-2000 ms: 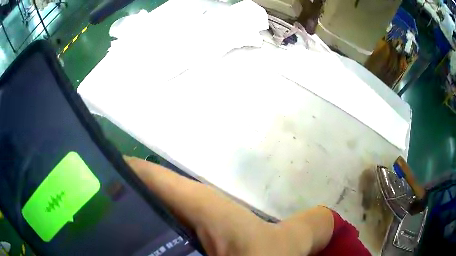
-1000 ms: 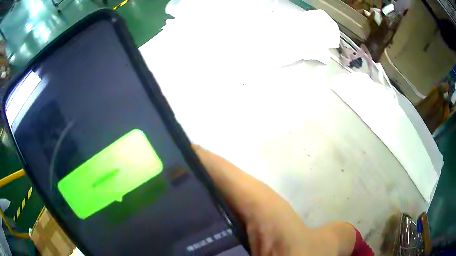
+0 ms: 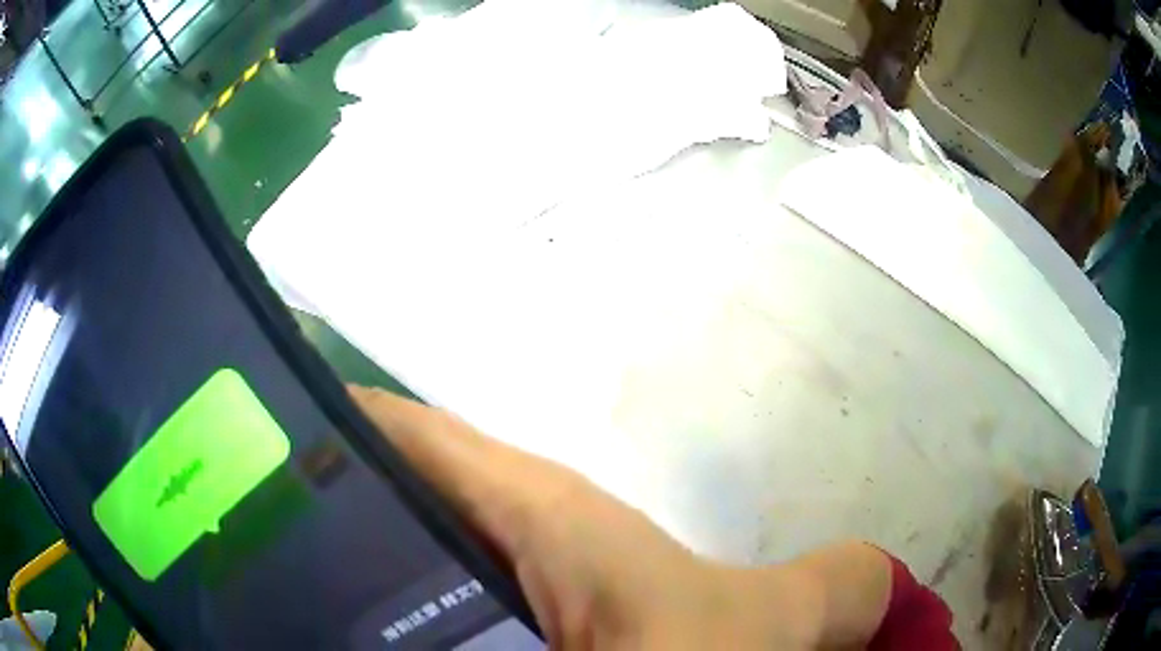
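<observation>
A smartphone (image 3: 255, 318) fills the lower left of the view, tilted. Its dark screen faces me and shows a green voice-message bubble and a small line of text. My right hand (image 3: 573, 534) holds it at its right and lower edge; the fingers are mostly hidden behind the phone. A red cuff shows at the wrist. The phone and hand are above the near left edge of the pale pressing table (image 3: 815, 407). My left hand is not in view.
Rumpled white garment (image 3: 548, 89) at the table's far left; folded white piece (image 3: 955, 274) along the right; pinkish ties (image 3: 847, 102) between them. Steam iron (image 3: 1076, 547) at the lower right edge by brown stains. Dark padded bar (image 3: 331, 26) at top; carton (image 3: 1006, 83) beyond the table.
The phone first came further right into view, then shifted back left and down. The table view swung with it, and the iron shows more again. The right hand keeps its hold.
</observation>
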